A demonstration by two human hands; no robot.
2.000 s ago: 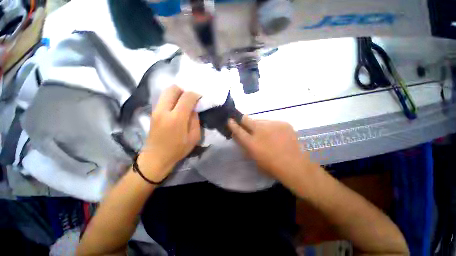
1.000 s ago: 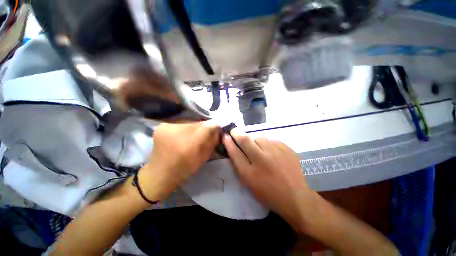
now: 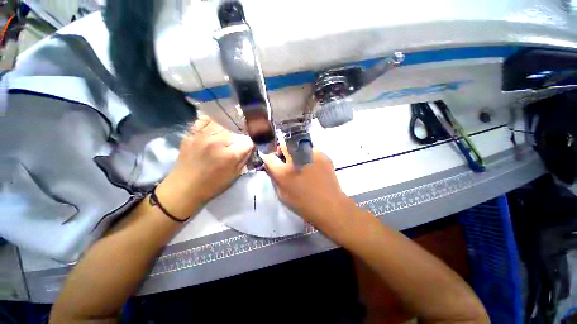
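Observation:
My left hand [image 3: 212,155] and my right hand [image 3: 302,177] meet under the head of the white sewing machine [image 3: 297,31]. Their fingertips pinch a small dark part of the garment piece [image 3: 256,205] close to the needle area. The pale grey cloth hangs below the fingers over the table's front edge. The larger grey and white part of the garment [image 3: 54,152] lies heaped on the left. The stubby grey attachment [image 3: 304,152] stands in front of my right fingers. The machine's metal parts partly hide the fingertips and the needle.
Black-handled scissors [image 3: 430,124] and yellow-green and blue thread snips [image 3: 467,145] lie on the white table at the right. A ruler scale [image 3: 411,195] runs along the grey front edge. A blue plastic crate [image 3: 493,253] is below the table. A blurred dark shape hangs at the upper left.
The view has shifted, showing more of the machine head. Both hands have moved to the needle area with the dark part still pinched. The cloth below them has moved up with them.

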